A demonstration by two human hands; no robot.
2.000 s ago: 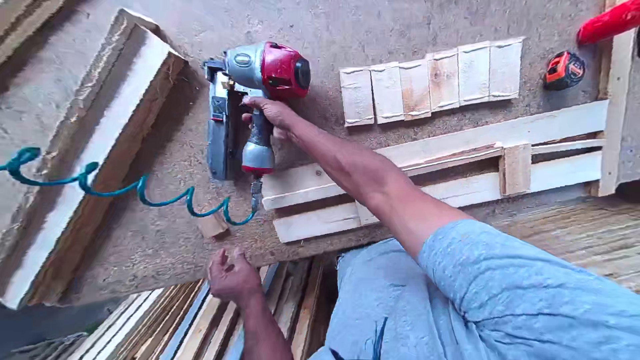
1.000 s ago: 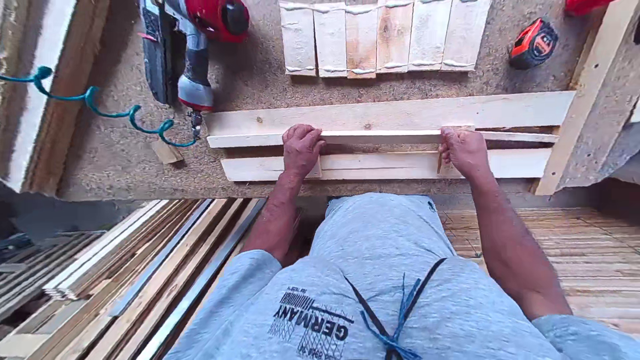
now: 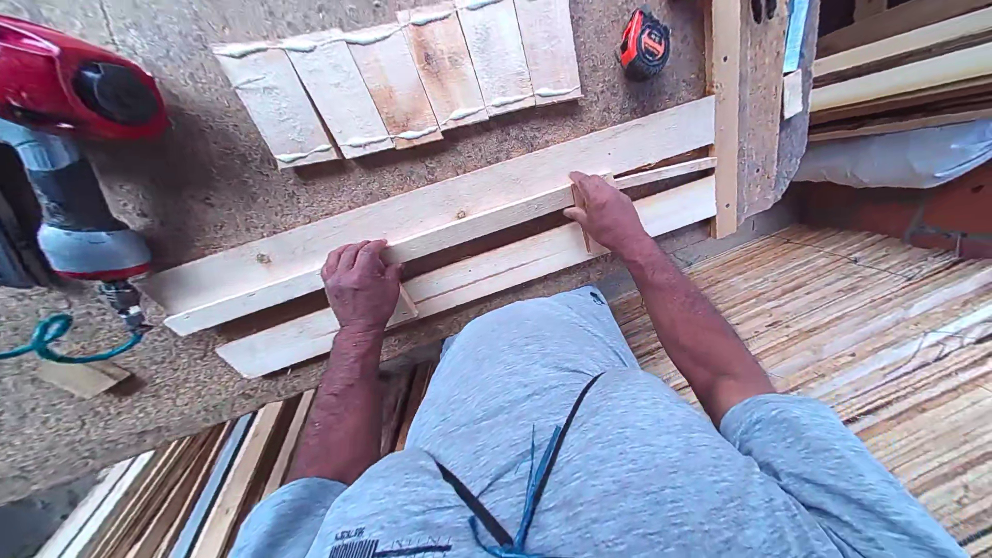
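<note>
Two long wooden boards lie side by side on the chipboard bench, the far board [image 3: 457, 194] and the near board [image 3: 496, 271]. Between them a narrow wooden strip [image 3: 480, 221] runs lengthwise. My left hand [image 3: 362, 285] grips that strip toward its left part, above a small wooden crosspiece [image 3: 406, 301]. My right hand [image 3: 604, 209] grips at the strip farther right, with its fingers at another small crosspiece [image 3: 581, 221]. The fingertips of both hands are partly hidden. Beyond the boards lies a row of short wooden blocks [image 3: 403, 77] with white beads of glue along their ends.
A red and grey pneumatic nailer [image 3: 85, 155] with a teal coiled air hose [image 3: 50, 341] lies at the left. A red and black tape measure [image 3: 645, 44] lies at the back. A wooden stop [image 3: 726, 124] crosses the boards' right ends. Stacked wooden strips [image 3: 876, 310] lie below the bench.
My right hand has let go of the nailer, which now lies on the bench, and has moved right to the strip. My left hand has moved up from the bench's near edge onto the strip.
</note>
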